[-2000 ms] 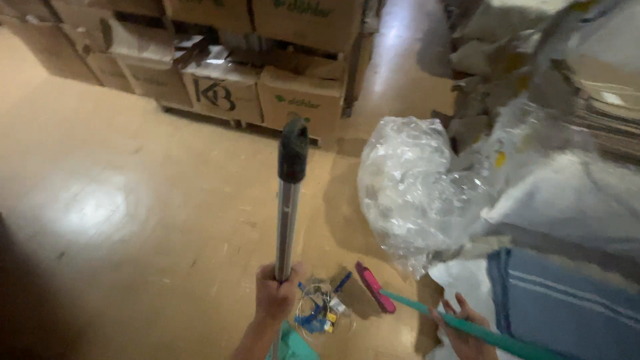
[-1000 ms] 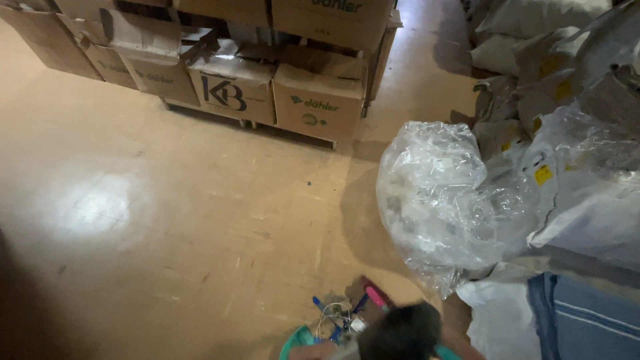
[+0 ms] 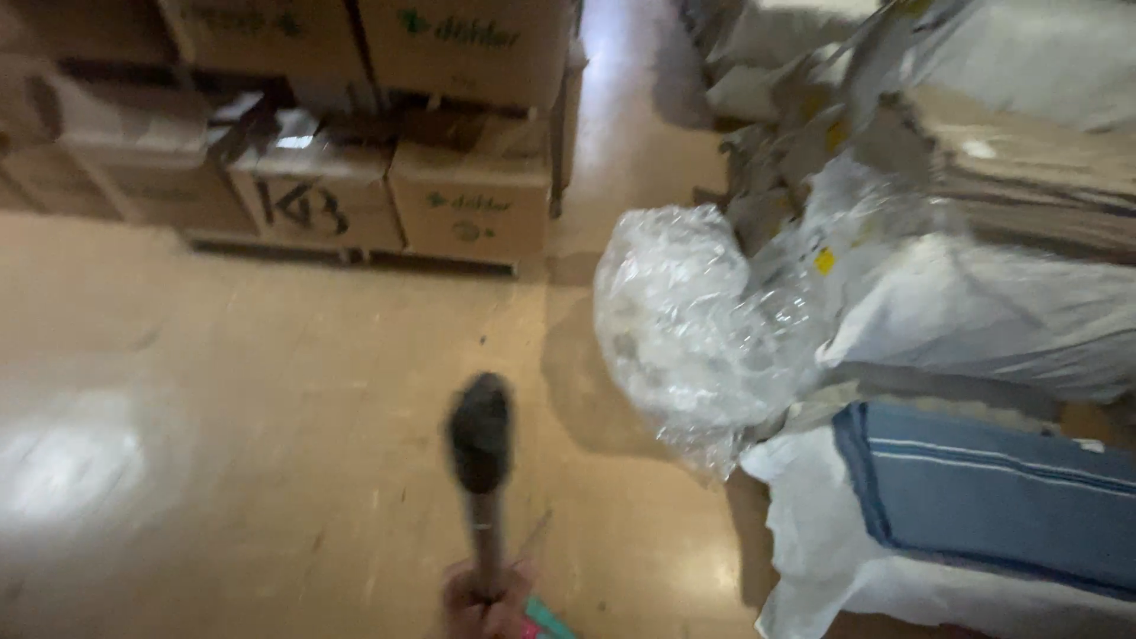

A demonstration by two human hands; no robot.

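Observation:
At the bottom edge my left hand (image 3: pixel 486 603) is closed around a metal pole (image 3: pixel 485 532), which rises from it and ends in a black grip (image 3: pixel 480 435). The view is blurred. Just right of the hand, low in the frame, a teal piece (image 3: pixel 548 619) with a bit of pink beside it shows; how they join cannot be told. I cannot make out my right hand apart from this one.
Cardboard boxes (image 3: pixel 470 209) stand stacked on a pallet at the upper left. Crumpled clear plastic wrap (image 3: pixel 683 328) lies on the tan floor (image 3: pixel 293 399), against white sacks (image 3: pixel 985 311). A folded blue cloth (image 3: pixel 1003 497) lies at the lower right.
Two seconds ago my right hand was by a teal handle with a pink broom head, near scraps on the floor; hand and scraps no longer show. The view has shifted. The black grip appears lower.

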